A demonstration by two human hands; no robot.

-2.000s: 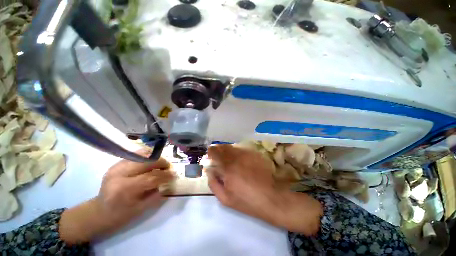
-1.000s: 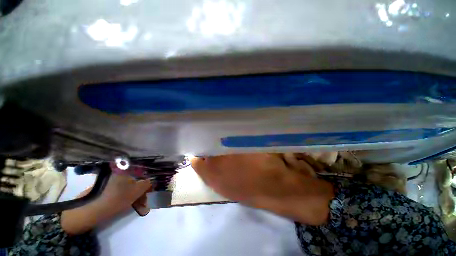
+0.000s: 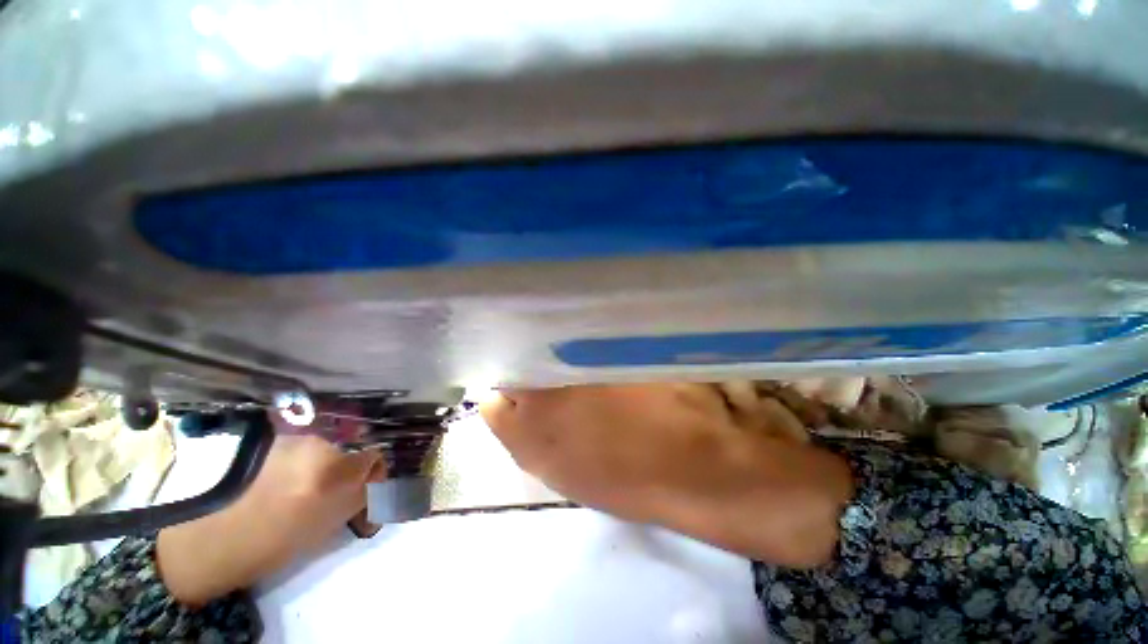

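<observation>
The white machine head (image 3: 504,296) with two blue stripes fills the upper view, very close. The needle area (image 3: 390,434) shows as small dark parts below it, with a grey knob (image 3: 399,499) low beside it. The bed plate (image 3: 497,472) shows between my hands. My left hand (image 3: 283,497) is left of the needle area, fingers bent, fingertips partly behind the knob and dark parts. My right hand (image 3: 642,453) reaches under the head from the right, its fingertips hidden. No fabric piece can be made out in either hand.
A dark curved lever (image 3: 189,510) crosses in front at the left. Beige pieces (image 3: 95,453) lie in a heap on the left. More beige pieces (image 3: 881,405) lie under the arm behind my right wrist. The white table (image 3: 529,585) is in front of the plate.
The view has dropped close to the machine head since the first frame. Since one second ago it has shifted slightly; my hands stay in nearly the same places beside the needle area.
</observation>
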